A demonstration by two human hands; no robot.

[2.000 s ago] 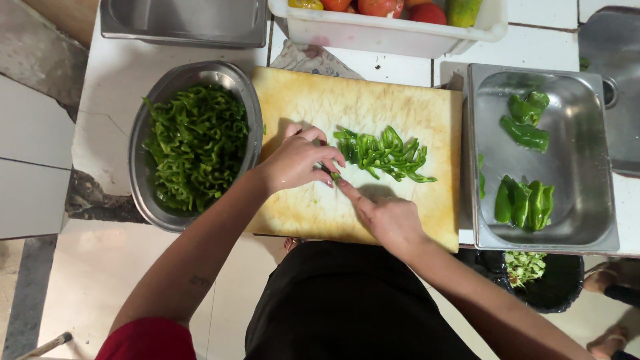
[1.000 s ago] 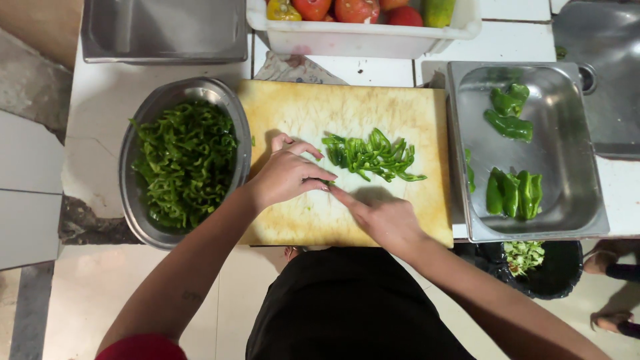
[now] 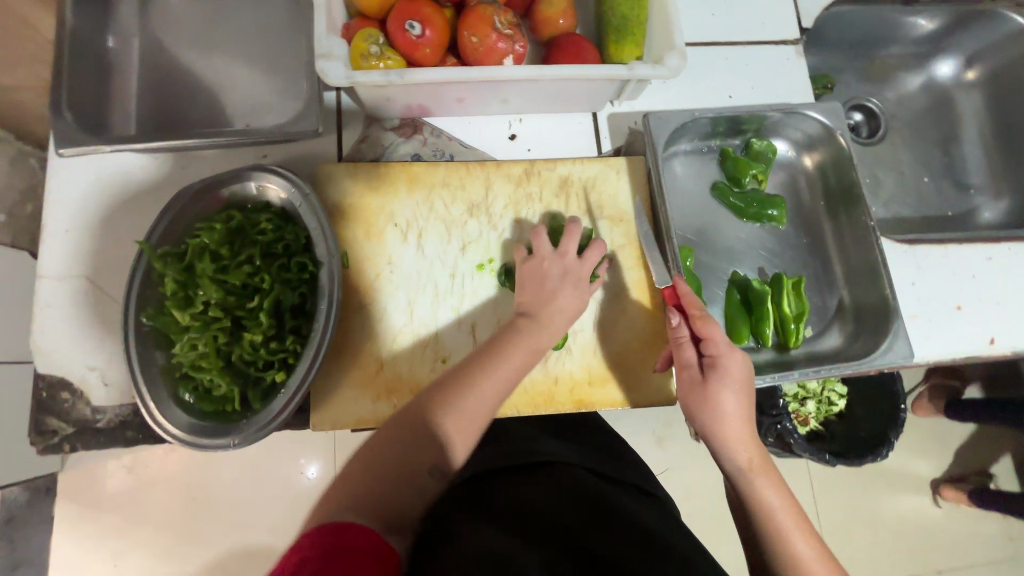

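Note:
My left hand [image 3: 558, 276] lies over sliced green pepper [image 3: 506, 277] on the yellowed cutting board [image 3: 400, 320], its fingers curled around the strips and hiding most of them. In my right hand [image 3: 704, 360] is a knife [image 3: 654, 252] with a red handle, its blade pointing up along the board's right edge. Left of the board, an oval metal bowl [image 3: 332, 320] holds a heap of cut green strips [image 3: 232, 312]. The steel pan [image 3: 868, 280] on the right contains green pepper pieces [image 3: 748, 204] in two groups, plus one piece by its left wall.
Behind the board stands a white plastic bin [image 3: 496, 98] with tomatoes and other produce. An empty-looking steel pan [image 3: 192, 72] is at back left, a sink [image 3: 944, 160] at back right. Below the right pan is a black-lined bin [image 3: 876, 424] with scraps; another person's feet [image 3: 952, 488] are nearby.
My left hand has moved right, from the board's left part onto the pepper strips. My right hand and the knife have moved right to the board's edge, beside the pan.

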